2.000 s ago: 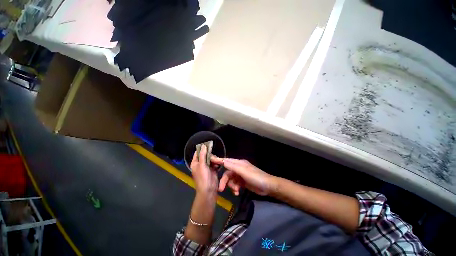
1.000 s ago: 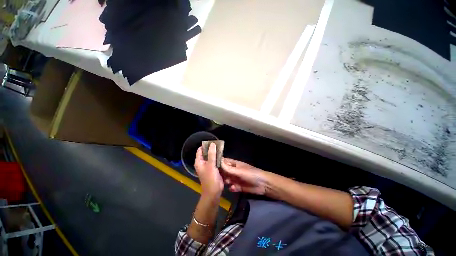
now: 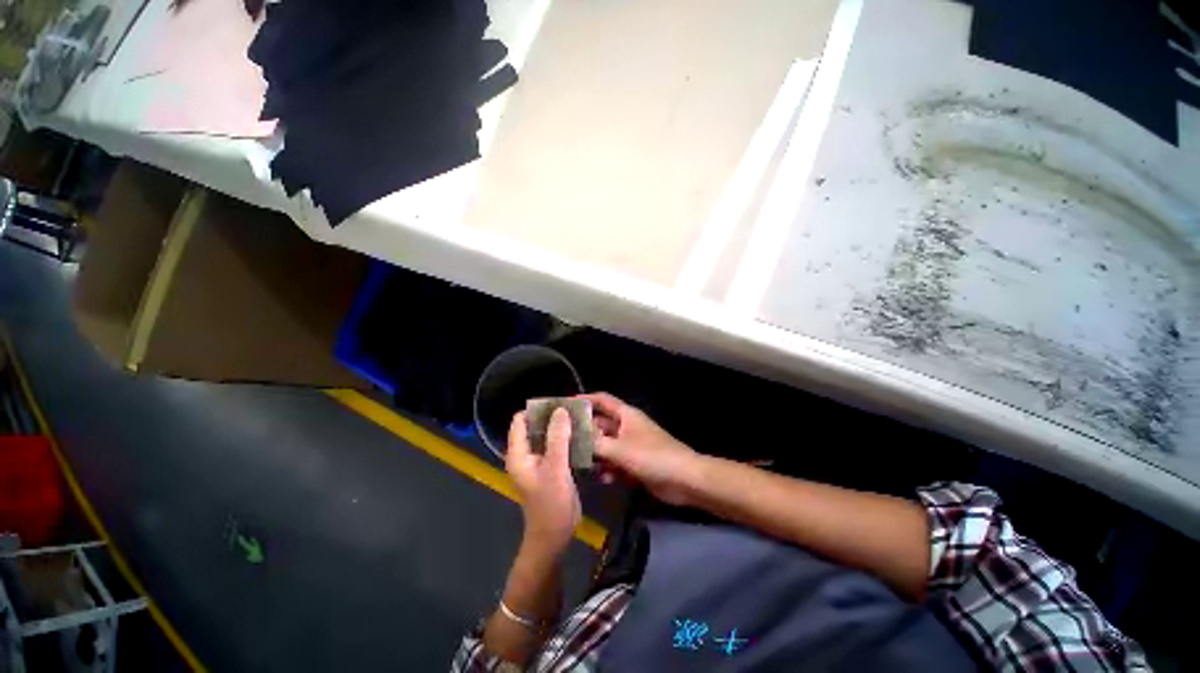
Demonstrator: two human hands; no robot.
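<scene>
A palm-sized grey-beige block (image 3: pixel 579 423) with a rough look is held over the near side of the round dark waste bin (image 3: pixel 495 398), below the table edge. My left hand (image 3: pixel 544 476) grips the block from the left, its thumb lying on the broad face. My right hand (image 3: pixel 642 450) is at the block's right edge, with fingers touching it; its fingertips are partly hidden behind the block. Both hands are bare.
The white-covered table (image 3: pixel 619 280) runs above, with a stack of black panels (image 3: pixel 375 99) at left, another black stack (image 3: pixel 1092 46) at upper right and a black-speckled area. Below are a cardboard box (image 3: pixel 250 296), a blue crate (image 3: pixel 358 329) and yellow floor lines.
The block has been turned so its broad face shows, and it sits slightly lower at the bin's near rim. My right hand's fingers have moved up along its right edge. The view has shifted slightly.
</scene>
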